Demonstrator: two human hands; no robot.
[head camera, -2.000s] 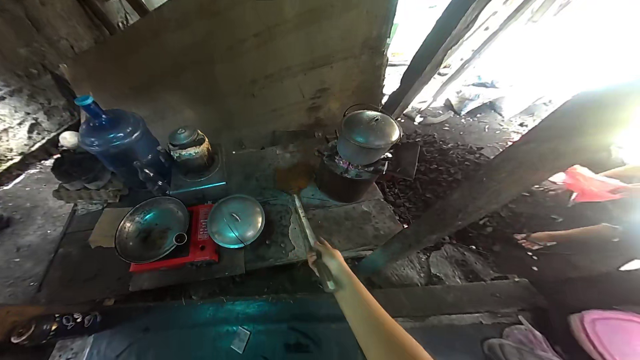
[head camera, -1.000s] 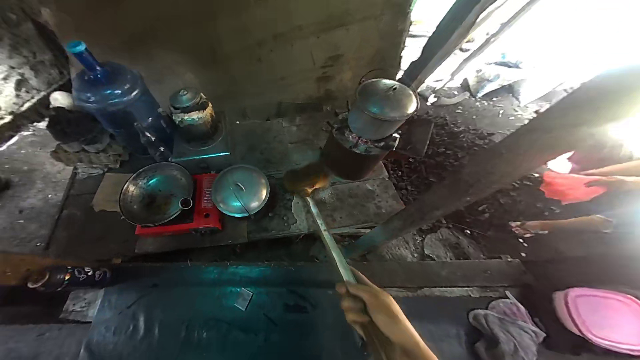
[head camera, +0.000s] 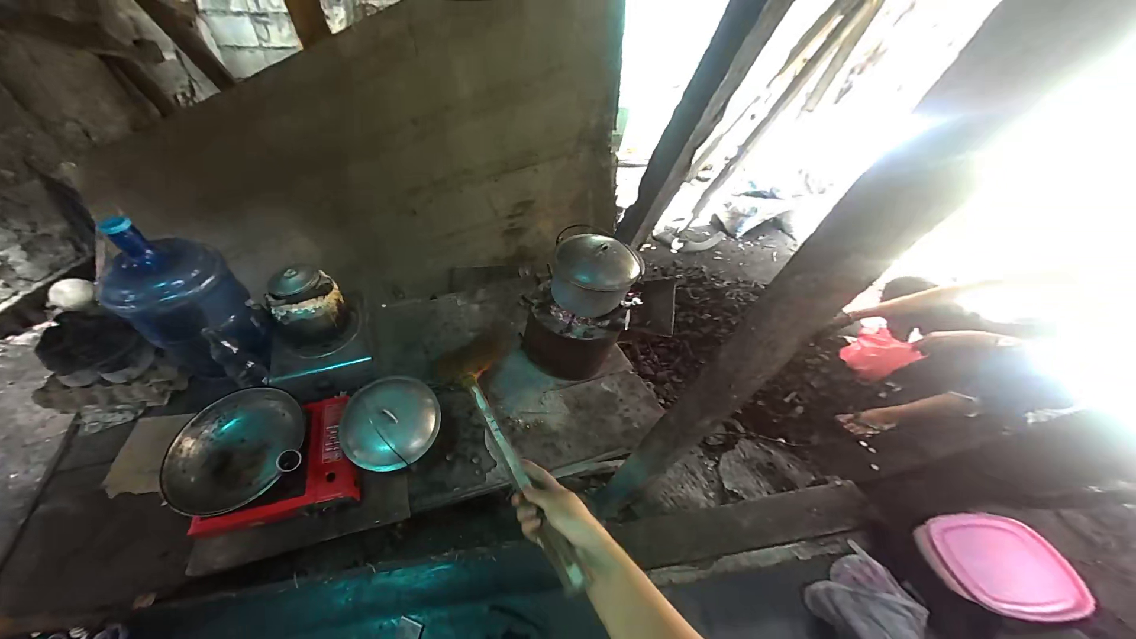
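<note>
My right hand (head camera: 552, 508) is closed around the long pale handle of a brush or hand broom (head camera: 506, 444). Its brown, blurred head (head camera: 475, 355) is over the dark worktop, between a metal pot lid (head camera: 389, 423) and a round charcoal stove (head camera: 568, 346). On that stove sits a lidded metal pot (head camera: 595, 273) with glowing coals beneath it. A wok (head camera: 232, 451) rests on a red portable gas stove (head camera: 333, 479) left of the lid. My left hand is out of view.
A blue water jug (head camera: 182, 302) and a sooty kettle (head camera: 306, 306) stand at the back left. A slanting wooden post (head camera: 772, 328) rises on the right; beyond it a person's hand holds a red plastic bag (head camera: 879, 351). A pink lid (head camera: 1012, 565) lies lower right.
The brush head has shifted left from near the charcoal stove, towards the pot lid, with the right hand still on the handle.
</note>
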